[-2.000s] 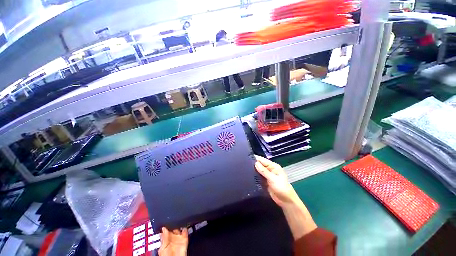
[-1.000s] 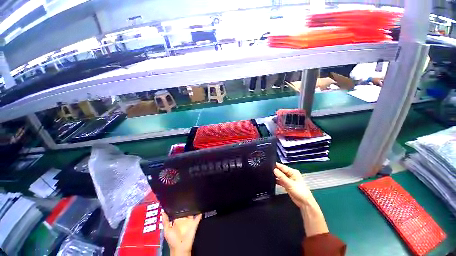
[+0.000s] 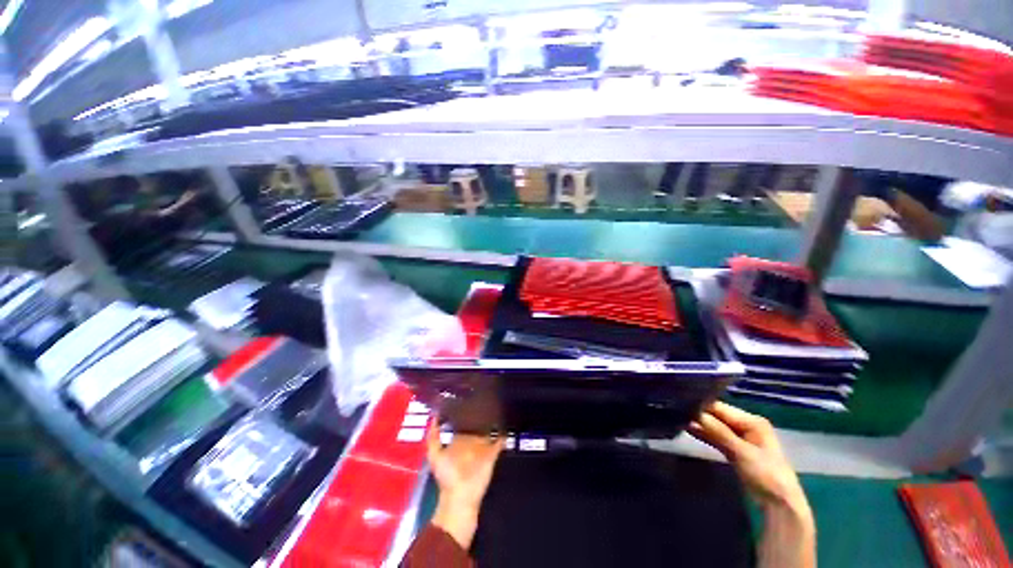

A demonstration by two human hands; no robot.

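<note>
The laptop bottom cover is tilted steeply, its long edge towards me, above the near bench. It looks dark, and its fan grilles cannot be made out. My left hand holds its lower left part. My right hand holds its right end, fingers at the corner. The black work mat lies below and in front of the cover. Red film sheets with small white labels lie left of the mat. A crumpled clear bubble bag stands behind them.
Red bubble bags lie on dark panels behind the cover. Stacked panels with a red bag on top stand right of them. Another red bubble bag lies at the right. White-grey stacks are at the left. A metal shelf crosses above.
The cover has tipped from showing its grey grille face to a steep, nearly edge-on view. Both hands still hold it. The view has turned left, so bench items appear further right.
</note>
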